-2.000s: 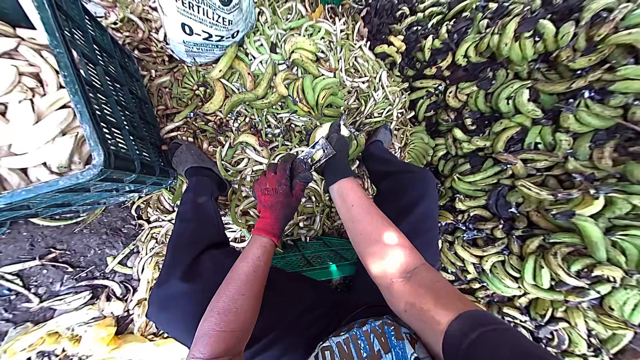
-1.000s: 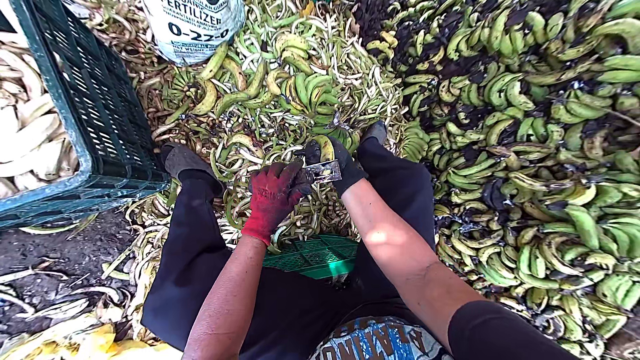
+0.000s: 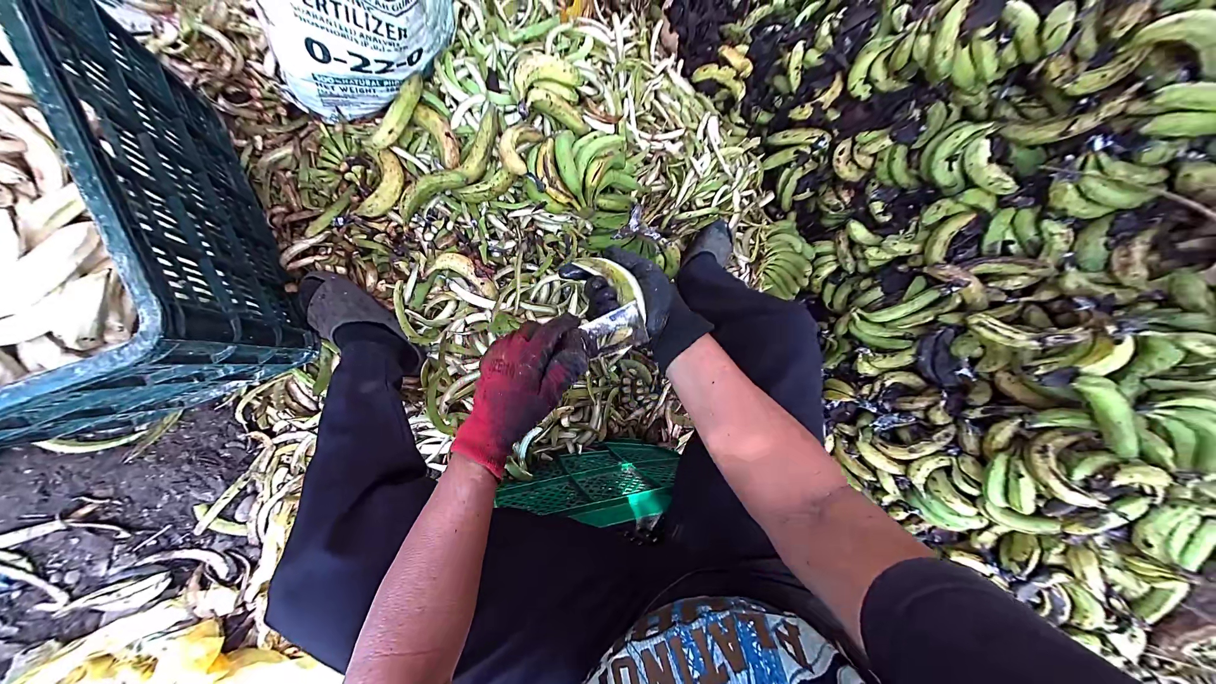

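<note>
My left hand (image 3: 524, 385), in a red and black glove, grips a flat metal blade (image 3: 616, 330); its handle is hidden in the fingers. Opposite it, my right hand (image 3: 655, 299), in a black glove, holds a plantain (image 3: 622, 280) with pale flesh and some green peel showing. The blade lies against the lower end of that plantain. Both hands are above a heap of peels (image 3: 589, 399) between my knees.
A dark green plastic crate (image 3: 180, 190) with peeled plantains (image 3: 62, 275) stands left. Ahead are a white fertilizer sack (image 3: 356, 47) and loose green plantains (image 3: 584, 171). Many unpeeled plantains (image 3: 1026, 332) cover the right side. A green crate (image 3: 598, 480) is beneath me.
Both hands have stayed close together, with the blade and plantain between them. The plantain has turned in my right hand and shows more pale flesh now.
</note>
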